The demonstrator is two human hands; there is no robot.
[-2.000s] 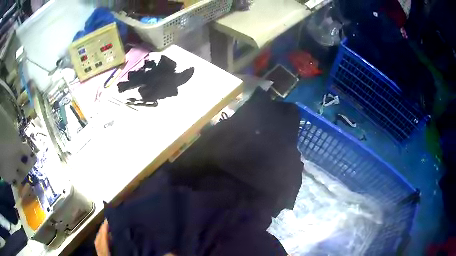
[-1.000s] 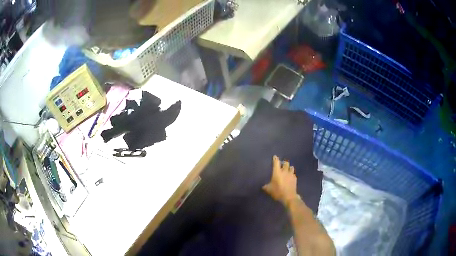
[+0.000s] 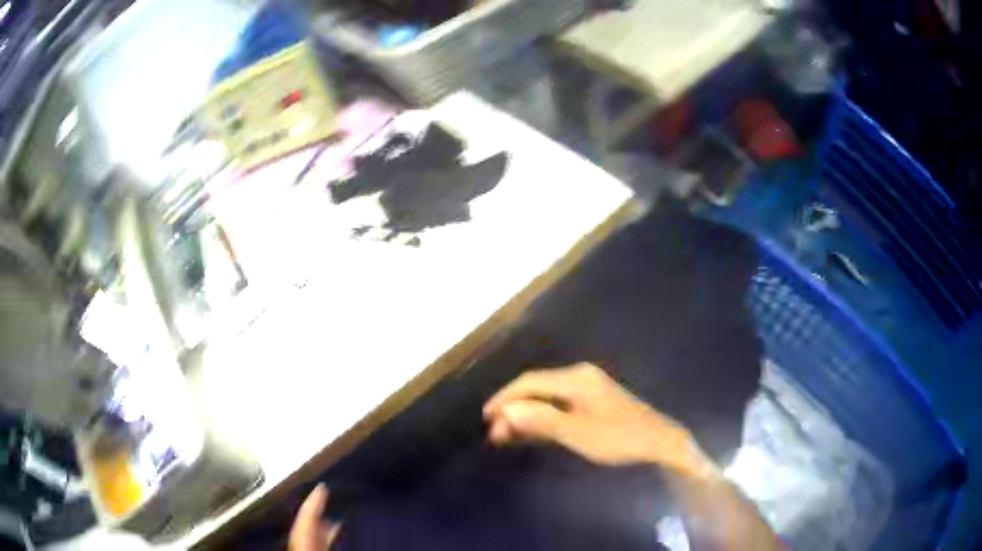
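Observation:
Large dark cloth (image 3: 646, 291) hangs along the table's wooden edge and over my lap. My right hand (image 3: 581, 414) is over it, with bent fingers and thumb close together, pointing left; blur hides whether cloth is between them. My left hand (image 3: 312, 522) shows only as a few fingers at the bottom edge, beside the dark cloth; its grip is hidden. The sewing machine bed (image 3: 215, 495) and an orange-yellow plate (image 3: 114, 480) are at the lower left.
The white table (image 3: 355, 312) bears a black pile of small pieces (image 3: 425, 183) and a control panel (image 3: 269, 108). A blue crate (image 3: 861, 334) with clear plastic (image 3: 802, 457) stands at the right, another blue crate (image 3: 899, 205) behind. A light basket (image 3: 474, 48) is at the back.
My right hand has moved from the far part of the dark cloth back towards my lap, its fingers now bent. My left fingers have come into view. The camera view has shifted.

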